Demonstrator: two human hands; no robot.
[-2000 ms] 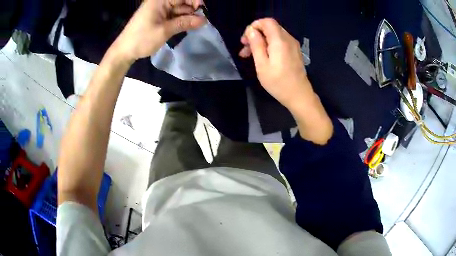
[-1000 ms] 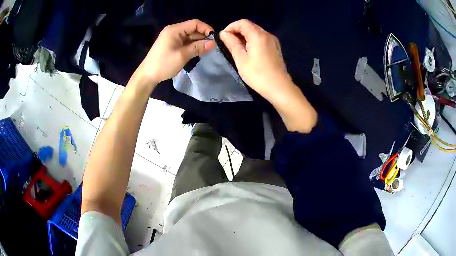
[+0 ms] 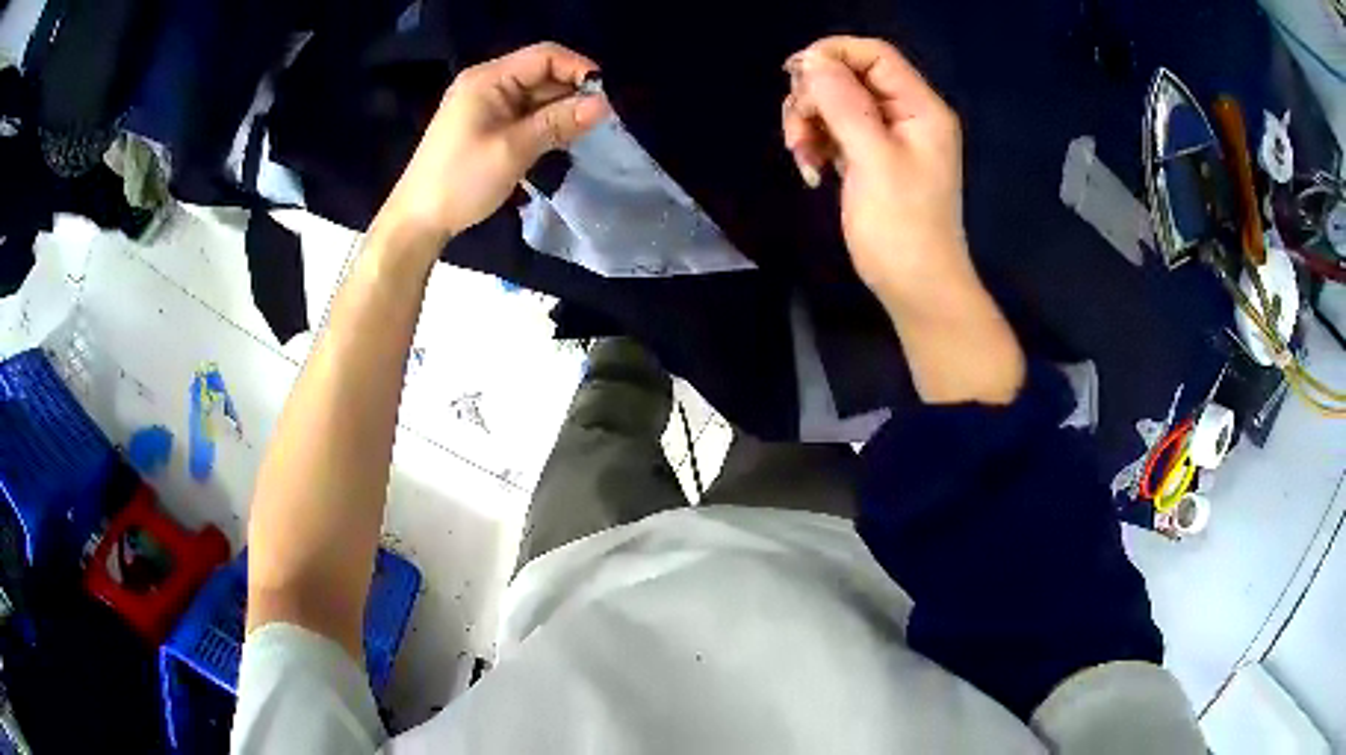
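Observation:
My left hand (image 3: 509, 126) pinches the upper corner of a dark garment piece between thumb and fingers. Its grey inner side (image 3: 635, 214) hangs below and to the right as a pointed flap. My right hand (image 3: 893, 140) is raised to the right of it, apart from the cloth, with thumb and fingers pinched together. Any needle or thread between them is too thin to see.
An electric iron (image 3: 1177, 165) stands at the right on dark cloth. Near the right edge lie red and yellow scissors (image 3: 1169, 469) and white rolls (image 3: 1213, 438). Pale strips lie on the cloth. Blue and red baskets (image 3: 148, 561) are at lower left.
My right hand was at the cloth edge beside my left hand a second ago and has moved away to the right. My left hand still holds the corner. The view has shifted slightly.

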